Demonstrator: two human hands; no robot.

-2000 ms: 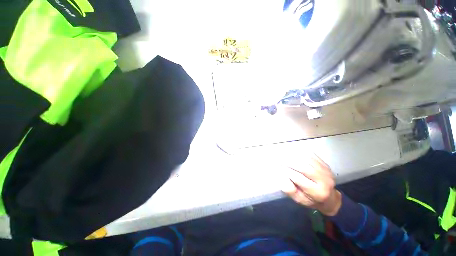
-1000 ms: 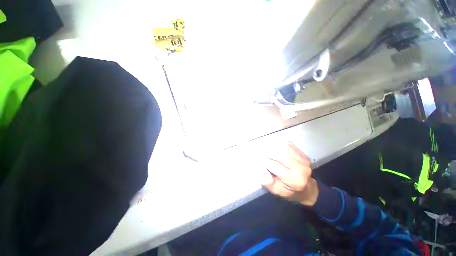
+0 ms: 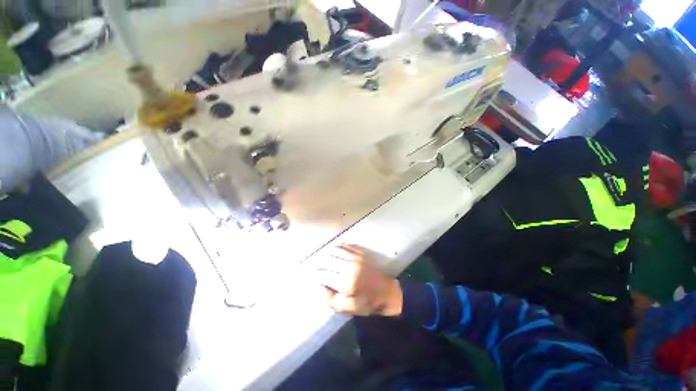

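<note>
A white sewing machine (image 3: 328,130) with blue "JACK" lettering stands before me, tilted in the view. Its presser foot and needle area (image 3: 267,214) is blurred and bright. My right hand (image 3: 355,282), bare with a striped blue sleeve, rests at the front edge of the machine bed, fingers curled; glare hides whether it holds anything small. A black and neon garment piece (image 3: 126,313) lies on the table at the left. My left hand is not visible.
Black garments with neon stripes (image 3: 557,221) are heaped at the right. A grey sleeve or cloth (image 3: 42,145) is at the left edge. Thread spools (image 3: 76,38) and dark clutter (image 3: 267,50) are behind the machine. A red object (image 3: 565,72) is at the back right.
The view has swung up and to the right, showing the whole machine and the area behind it. My right hand stays at the bed's front edge, fingers still curled.
</note>
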